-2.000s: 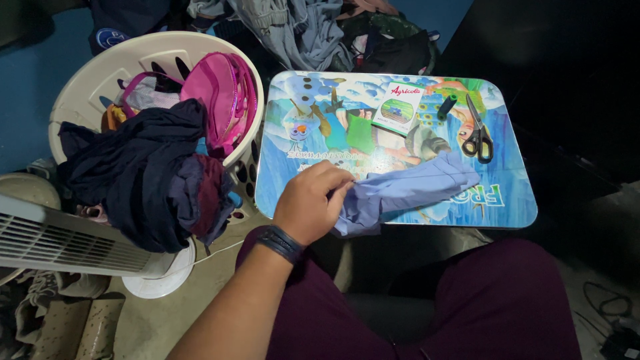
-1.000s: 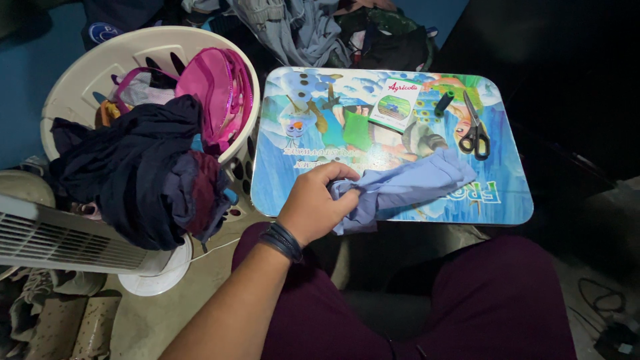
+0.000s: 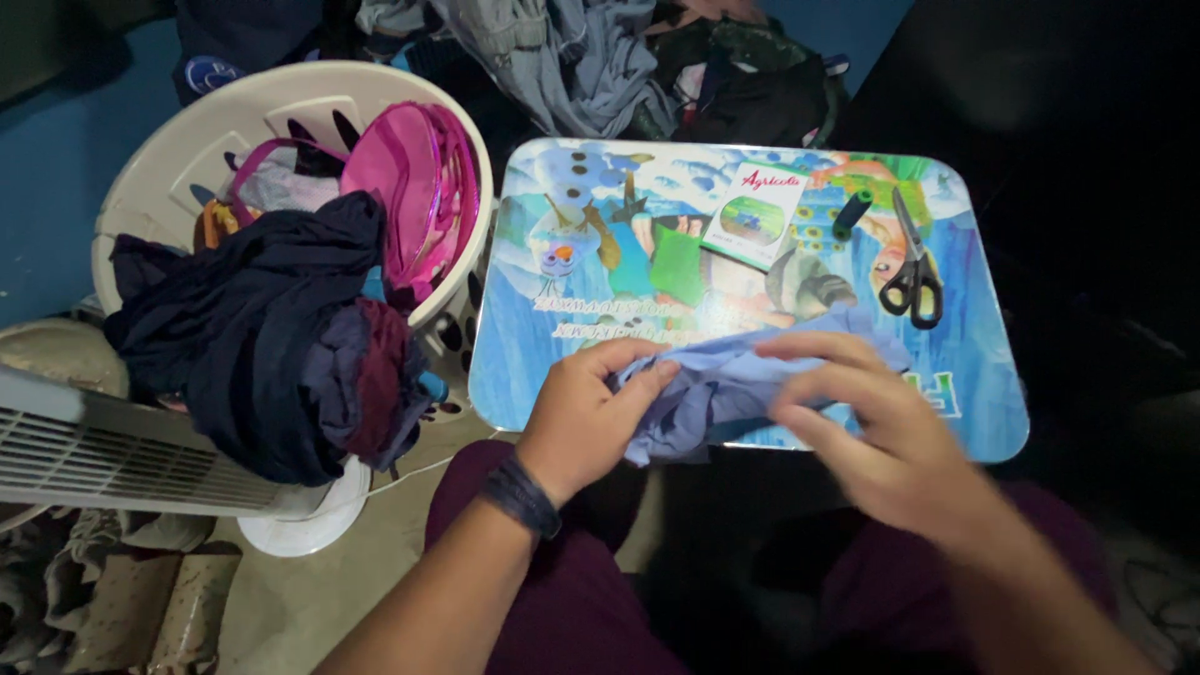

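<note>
A light blue cloth [image 3: 684,403] lies bunched over the near edge of a small picture-printed table [image 3: 525,375]. Its left end is pinched between the thumb and fingers of my left hand [image 3: 600,408], which has a dark band at the wrist. Over the cloth's right part is my right hand [image 3: 872,422], blurred, with thumb and fingers apart; whether it touches the fabric I cannot tell. Farther back on the tabletop are a small white and green box [image 3: 756,216], a dark green thread spool [image 3: 852,214] and black-handled scissors [image 3: 911,272], blades pointing away.
To the left stands a cream plastic laundry basket [image 3: 150,178] holding dark clothes [image 3: 253,319] and a pink bag [image 3: 403,187]. A tower fan [image 3: 122,450] leans into view beside it. More clothes [image 3: 581,66] are heaped beyond the table.
My right hand, not visible in the earlier frames, has come in over the right part of the cloth. My left hand still holds the cloth's left end.
</note>
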